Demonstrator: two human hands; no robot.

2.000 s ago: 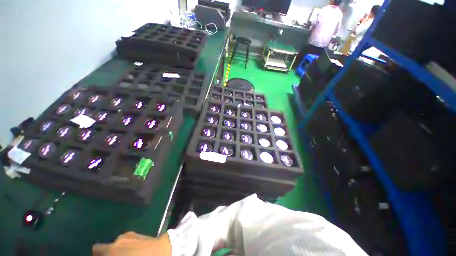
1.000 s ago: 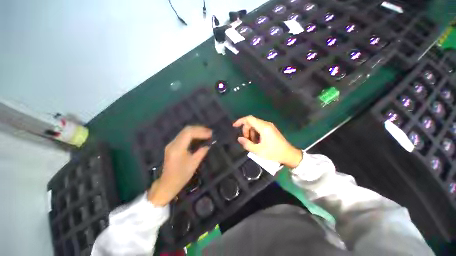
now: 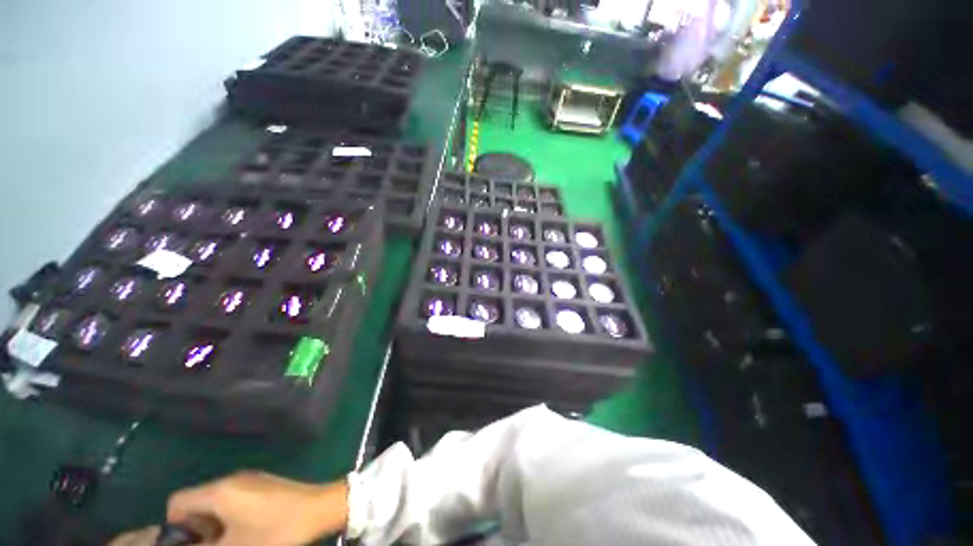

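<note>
My right hand [image 3: 251, 510] is at the bottom left, its sleeve crossing the lower middle. Its fingers are closed around a small dark piece [image 3: 176, 534], apparently a smartwatch unit, cut by the bottom edge. A sliver of skin beside it may be my left hand [image 3: 130, 538]; its state does not show. A lone watch unit [image 3: 75, 484] lies on the green bench, its screen dim with a faint pattern. The working tray is out of view.
A foam tray of lit watches [image 3: 240, 375] lies ahead on the left, with a green tag [image 3: 307, 358]. Stacked trays [image 3: 523, 357] stand right of the bench. Blue racks [image 3: 747, 267] line the right. A person [image 3: 691, 43] is blurred far back.
The view has swung from the working tray up and right along the bench. Both hands were apart over that tray; now my right hand is low left. The lone watch's bright screen has dimmed.
</note>
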